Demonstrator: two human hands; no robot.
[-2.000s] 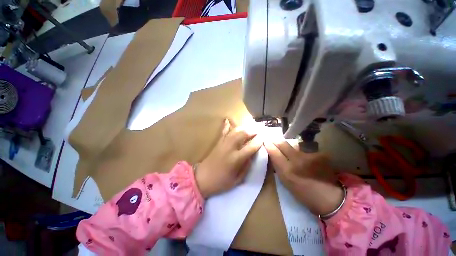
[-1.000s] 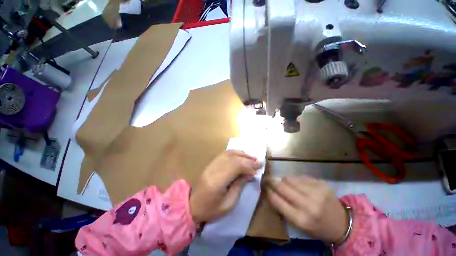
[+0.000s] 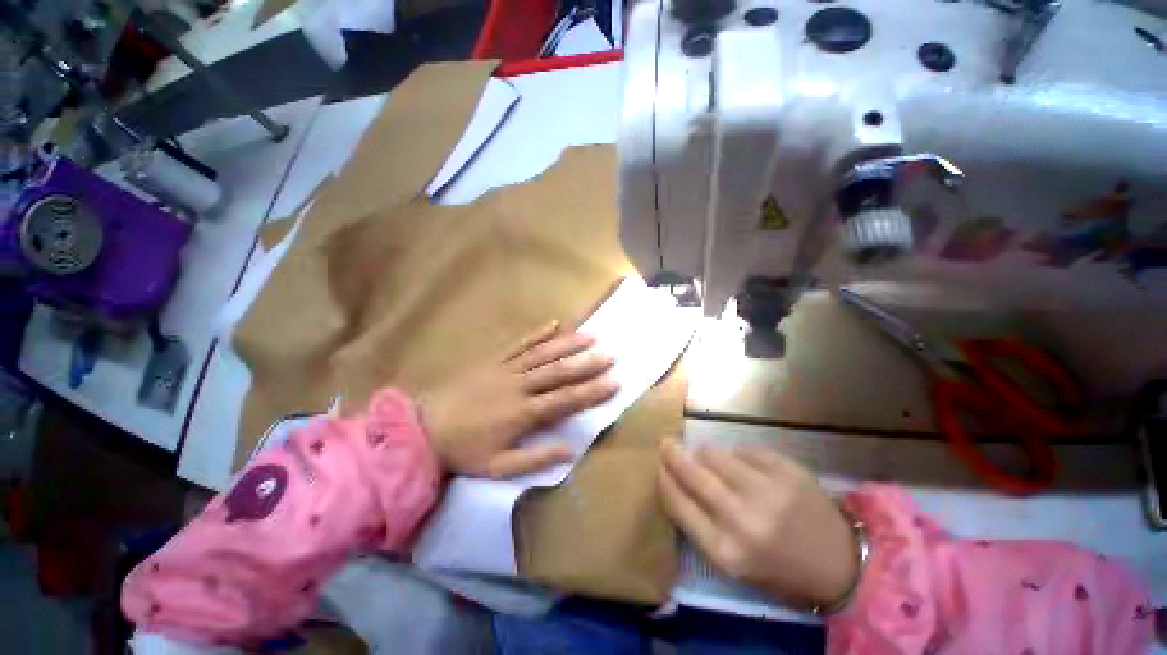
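Note:
A large tan panel (image 3: 435, 282) lies left of the needle area, wrinkled. A white-backed piece (image 3: 640, 335) lies over it and runs from the lit presser foot (image 3: 676, 292) toward the front edge. A tan section (image 3: 602, 512) shows beside it at the front. My left hand (image 3: 518, 403) lies flat on the tan and white pieces, fingers spread, left of the foot. My right hand (image 3: 762, 518) has its fingertips together at the right edge of the front tan section; whether it pinches the edge is unclear.
The white sewing machine head (image 3: 768, 154) stands over the work. Orange-handled scissors (image 3: 998, 410) lie right of the needle, with a dark object (image 3: 1154, 467) at the far right. A narrow tan panel (image 3: 416, 134) lies back left; a purple machine (image 3: 109, 243) stands at left.
My left hand has let go of the white piece's edge and moved left, opening flat. The white piece has swung leftward, showing more of the front tan section. The large panel has bunched.

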